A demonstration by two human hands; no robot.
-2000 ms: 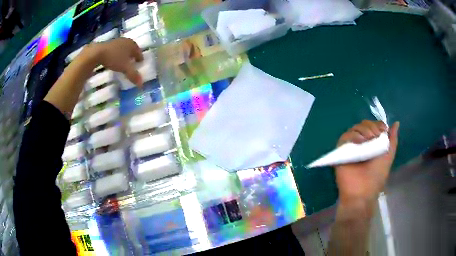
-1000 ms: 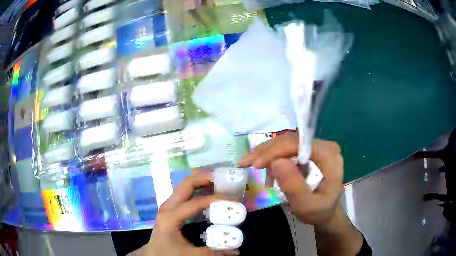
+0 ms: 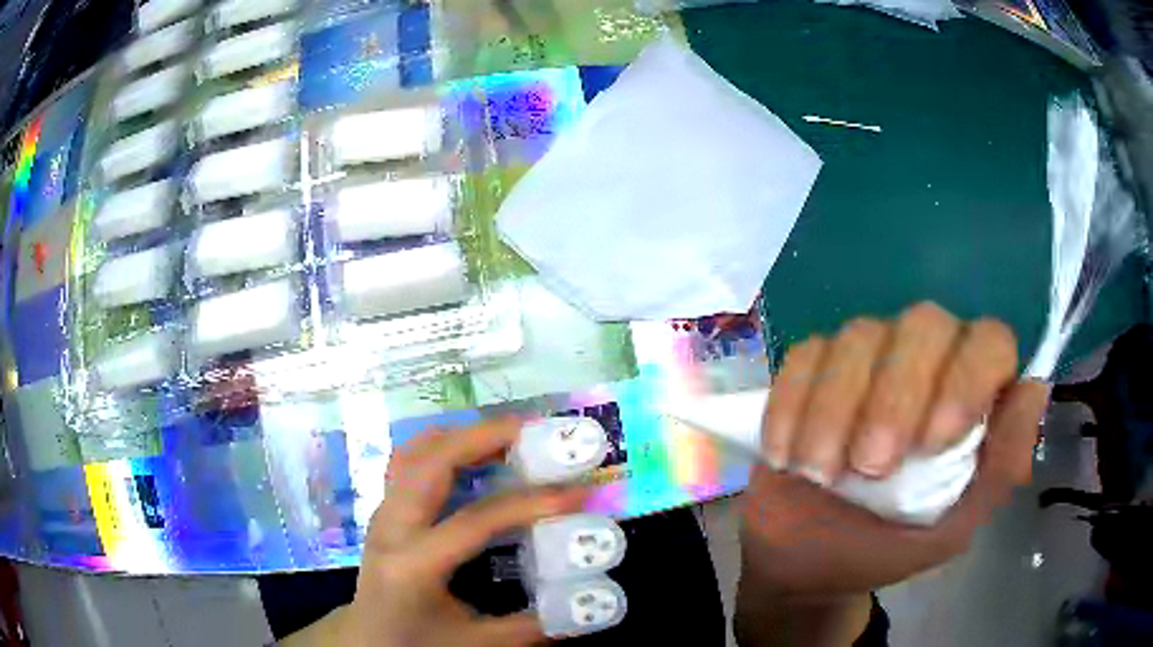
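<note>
My left hand (image 3: pixel 424 537) holds three white plastic units side by side. The upper unit (image 3: pixel 563 449) sits between finger and thumb, with a gap to the lower two (image 3: pixel 579 571), which touch each other. Their round end faces with small dark marks point right. My right hand (image 3: pixel 885 442) is closed in a fist around a white dispensing cone (image 3: pixel 727 420). Its tip points left toward the upper unit, a little apart from it. The cone's clear film tail (image 3: pixel 1072 228) stands up behind the fist.
A clear blister tray (image 3: pixel 310 190) with rows of white units lies at left on printed holographic sheets (image 3: pixel 341 506). A white cloth or paper square (image 3: pixel 664 190) lies beside it. A cotton swab (image 3: pixel 842 124) lies on the green mat (image 3: pixel 936 240). Clear plastic shows at the top right edge.
My left hand has come from the tray to the front and now holds the units. The cone has swung from upright to pointing left, with my fist around it. The upper unit is now apart from the others.
</note>
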